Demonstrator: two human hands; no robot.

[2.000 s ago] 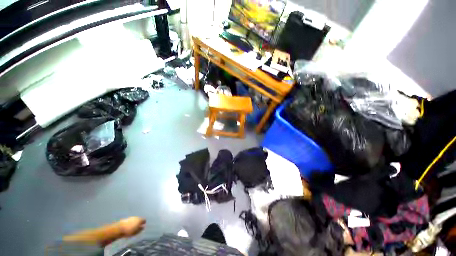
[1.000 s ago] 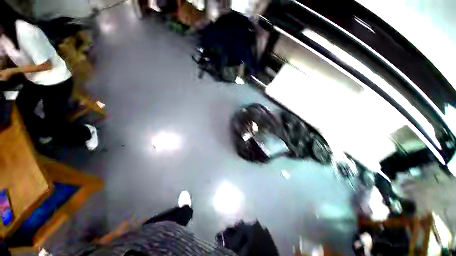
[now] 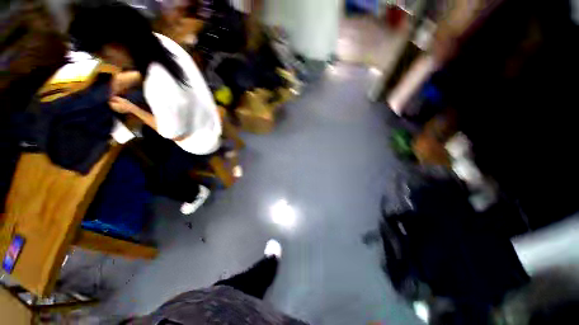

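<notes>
Neither of my hands is in the picture. My own dark clothing and one leg with a white shoe show at the bottom edge. Nearest in front of me on the left is a wooden table [image 3: 47, 190]. A smartphone [image 3: 13, 253] with a lit or coloured face lies near its left end. A dark garment [image 3: 79, 127] lies over the table's far part and hangs over the edge. A second person in a white top [image 3: 187, 98] bends over it with both hands at the cloth. The frame is blurred.
A blue container or cloth [image 3: 120, 197] is under the table. A large dark heap [image 3: 451, 235] stands on the right. A cardboard box [image 3: 256, 111] stands behind the person. The grey floor [image 3: 324, 165] runs forward between them to an opening at the back.
The view has swung left, away from the desk, blue bin and black bags. The table and the other person now appear larger and nearer. My hand, seen earliest at the lower left, is out of view.
</notes>
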